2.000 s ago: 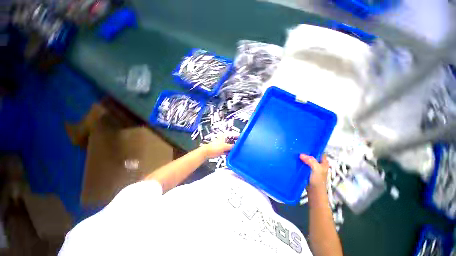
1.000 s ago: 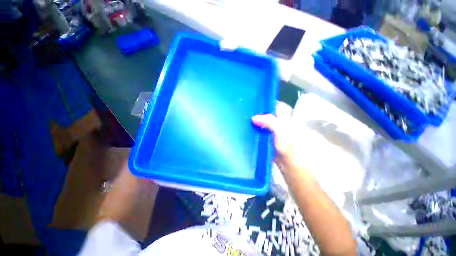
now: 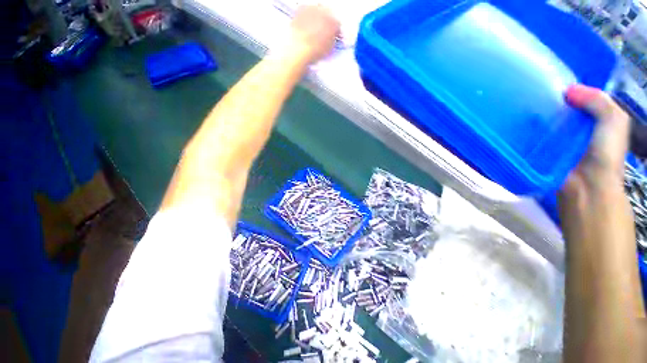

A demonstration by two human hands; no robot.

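An empty blue tray (image 3: pixel 489 78) is at the upper right, over a white shelf (image 3: pixel 418 145). More blue rims show directly under it. My right hand (image 3: pixel 603 131) grips its right side, with a red-covered digit over the rim. My left hand (image 3: pixel 316 32) is at the top over the white shelf, off the tray. Its fingers are blurred, and whether it holds anything cannot be told.
Two blue trays of metallic pieces (image 3: pixel 319 213) (image 3: pixel 262 273) lie on the green bench (image 3: pixel 234 64). White sleeves (image 3: pixel 337 337) are heaped at the bottom. Clear bags hold metallic pieces (image 3: pixel 397 202) and white pieces (image 3: pixel 482 291). A blue tray (image 3: pixel 181 64) lies upper left.
The empty tray has moved from in front of me to the upper right over the shelf. My left hand has let go of it and reached up and forward. The dark flat object is no longer visible.
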